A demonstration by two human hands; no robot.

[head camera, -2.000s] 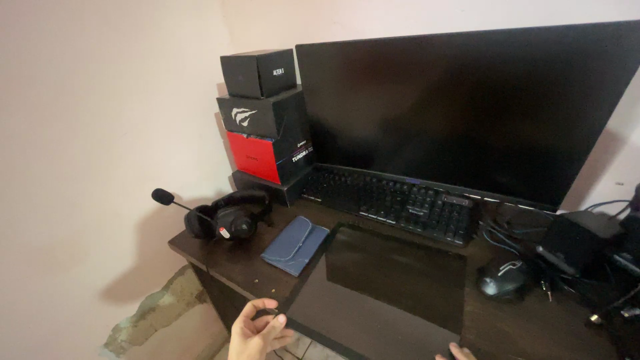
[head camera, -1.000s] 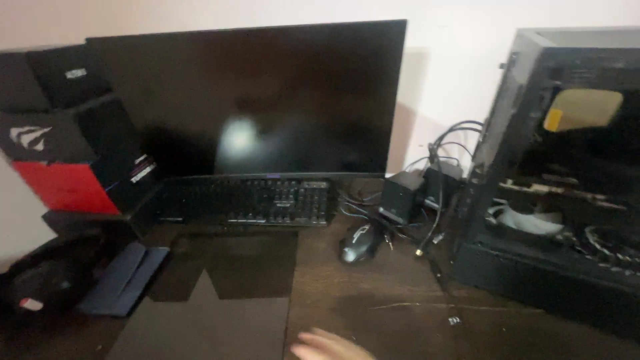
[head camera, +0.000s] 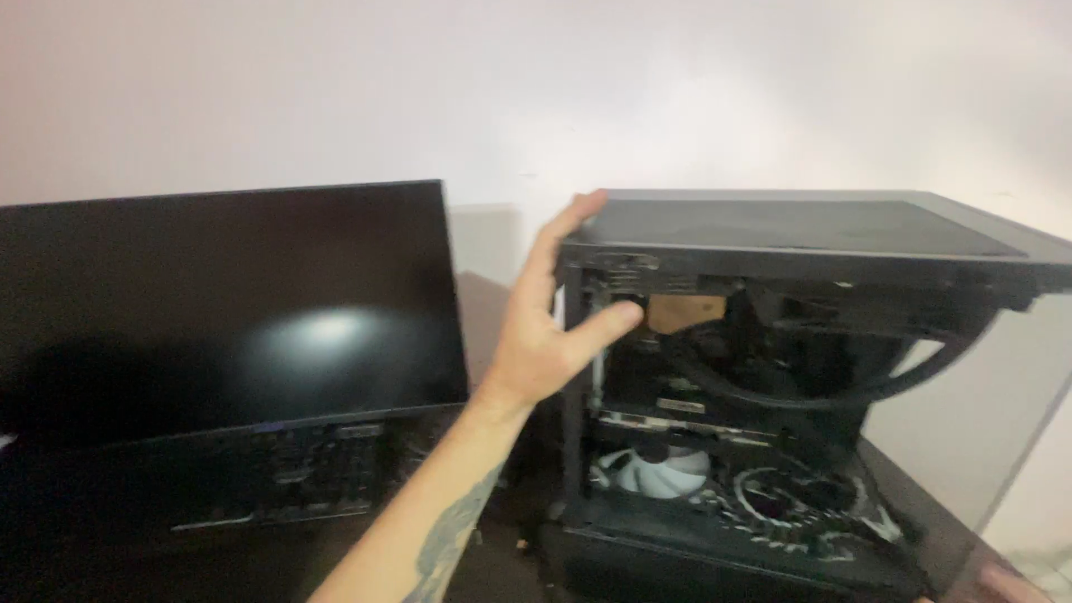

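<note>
A black computer case [head camera: 796, 226] with an open side stands at the right, its fans and cables showing inside. My left hand [head camera: 553, 327] grips its upper left corner, fingers over the edge and thumb across the open side. At the lower right, part of my right hand [head camera: 1001, 582] shows beside the clear panel [head camera: 971, 435] at the case's lower front corner; most of it is out of frame, so its grip cannot be made out. Inside the case are a pale fan [head camera: 657, 473] and an orange-brown part [head camera: 687, 312].
A large dark monitor [head camera: 234, 301] stands at the left, with a black keyboard [head camera: 310, 469] below it. The wall [head camera: 502, 100] rises behind both. The dark desk [head camera: 502, 544] shows between the keyboard and the case.
My left hand, at the dark flat panel's edge two seconds ago, now grips the case. The view has swung far right.
</note>
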